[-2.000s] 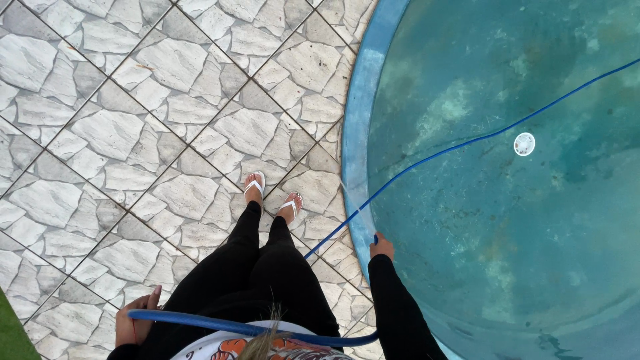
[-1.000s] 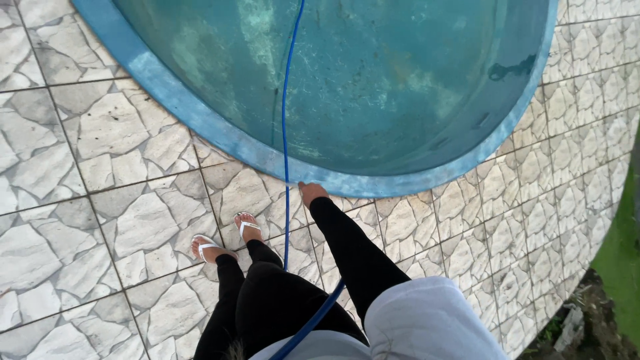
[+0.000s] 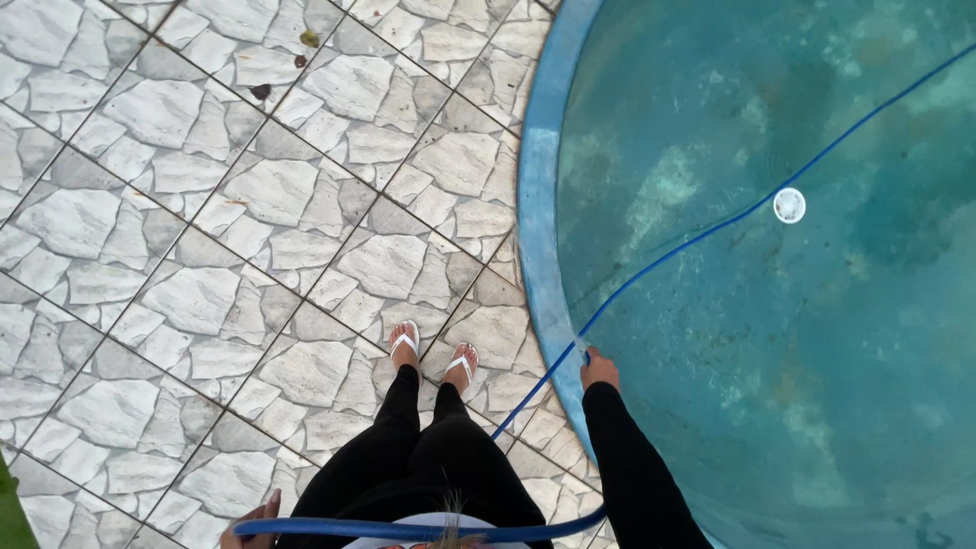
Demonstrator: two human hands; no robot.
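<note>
My right hand (image 3: 600,370) reaches over the pool's blue rim, closed on the end of a blue hose, with what looks like a faint spray at its tip. My left hand (image 3: 255,530) is at the bottom left, holding a bend of the thick blue hose (image 3: 412,529), which runs across my waist toward my right forearm. A thinner-looking blue hose length (image 3: 690,242) crosses the rim just beside my right hand and stretches over the pool to the upper right. The rest of its run is hidden behind my legs.
The pool rim (image 3: 538,191) curves down beside my feet in white flip-flops (image 3: 405,345). A round white fitting (image 3: 789,206) shows in the pool. Stone-patterned tiles (image 3: 286,191) carry a few dry leaves (image 3: 261,91). Green ground (image 3: 11,507) shows at the lower left edge.
The view swung toward the pool's other end one second ago and is back near its earlier direction. The left hand, out of view then, shows again holding the hose.
</note>
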